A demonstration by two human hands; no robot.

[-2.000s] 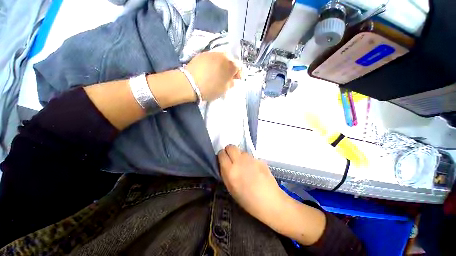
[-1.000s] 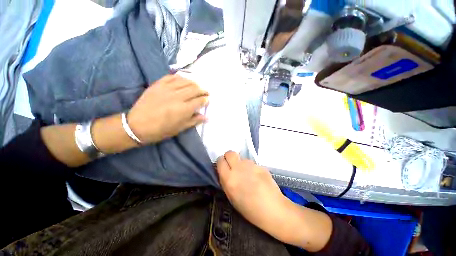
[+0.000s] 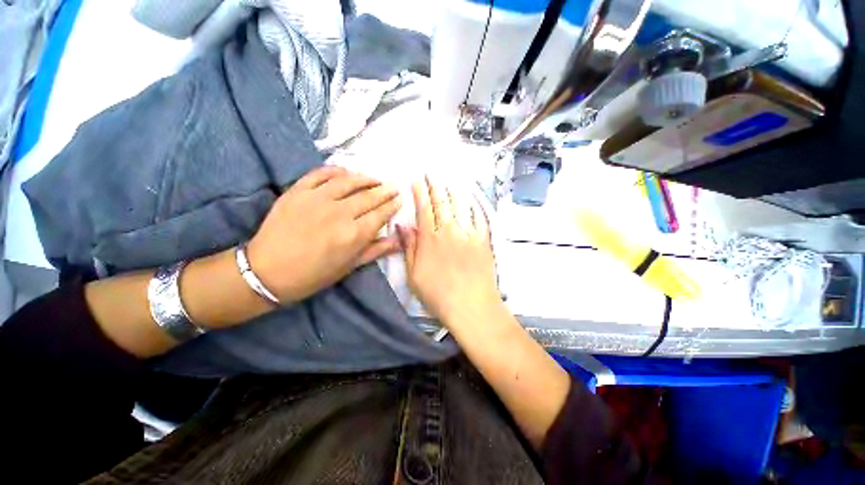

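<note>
A dark grey garment [image 3: 180, 152] lies in a heap at the left and runs along the table's front edge below my hands. A white fabric piece [image 3: 394, 142] lies on it and reaches the presser foot area [image 3: 479, 123], where glare hides detail. My left hand [image 3: 327, 232] lies palm down on the left edge of the white piece. My right hand [image 3: 450, 242] lies flat on the white piece just below the needle area, fingers pointing to the machine. The two hands nearly touch. Whether the fingers pinch any cloth cannot be seen.
A grey-blue attachment [image 3: 533, 178] stands right of the needle. A dial [image 3: 673, 95] and a strapped, brown-edged panel [image 3: 711, 133] are above it. Yellow snips [image 3: 654, 265], thin coloured sticks [image 3: 657, 201] and tangled clear loops [image 3: 787, 284] lie right. A blue bin [image 3: 721, 417] is below.
My left hand has moved back leftward from the needle area. My right hand has let go of the lower end of the white piece, moved up and flattened. The grey cloth's lower edge has shifted right.
</note>
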